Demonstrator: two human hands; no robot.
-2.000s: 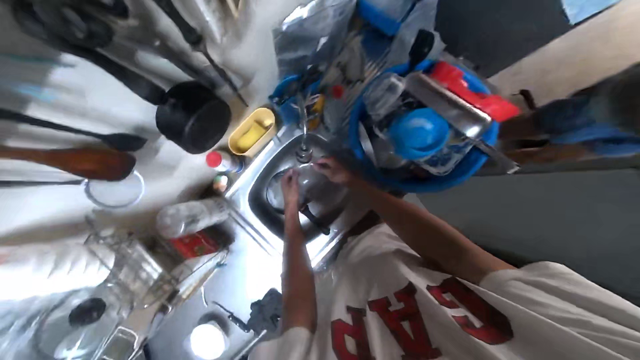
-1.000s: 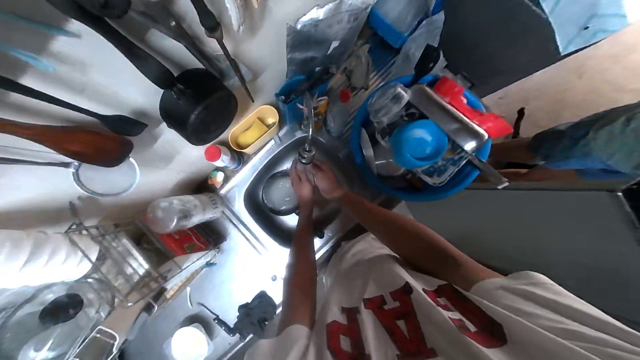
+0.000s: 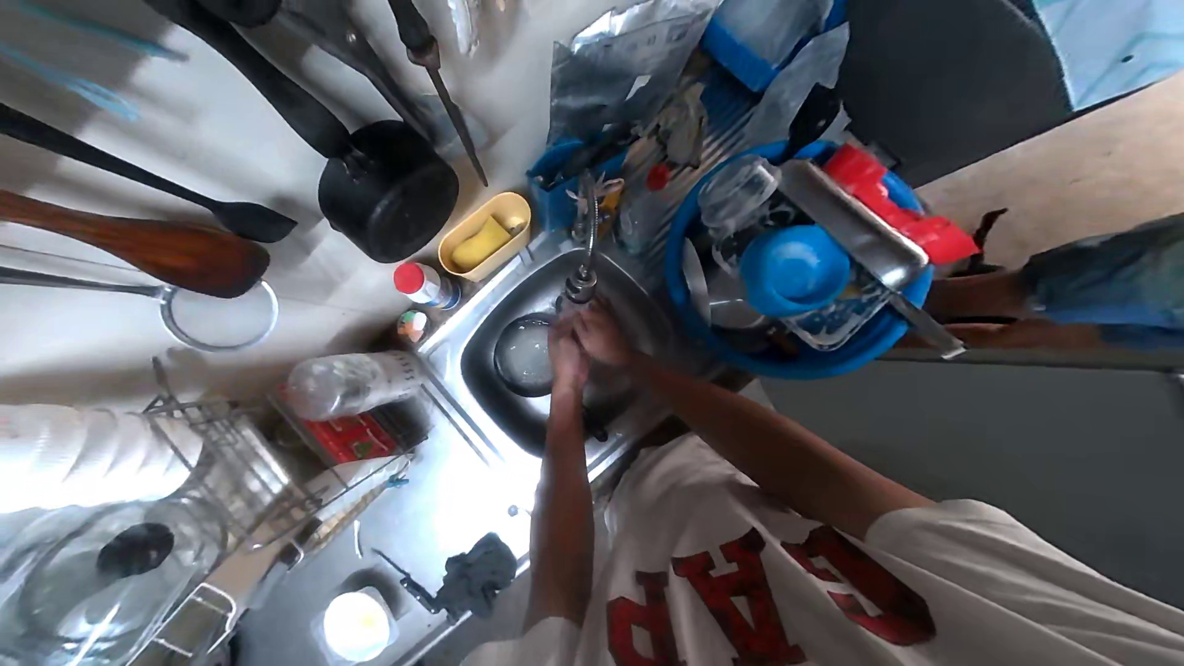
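Under the faucet, my left hand and my right hand are together and touch each other. Nothing is seen held between them, though the fingers overlap and are partly hidden. Both are over the metal sink basin. A round pan or bowl with water in it lies in the basin, left of my left hand. A yellow sponge sits in a pale yellow dish behind the sink's rim.
A blue basin full of dishes stands on the right, with a blue bowl. Black pan and utensils hang at upper left. A wire rack, a plastic bottle and a dark cloth are left. Another person's arm shows at far right.
Two seconds ago my hands were apart over the sink, the right one near the faucet. They have come together beneath the spout.
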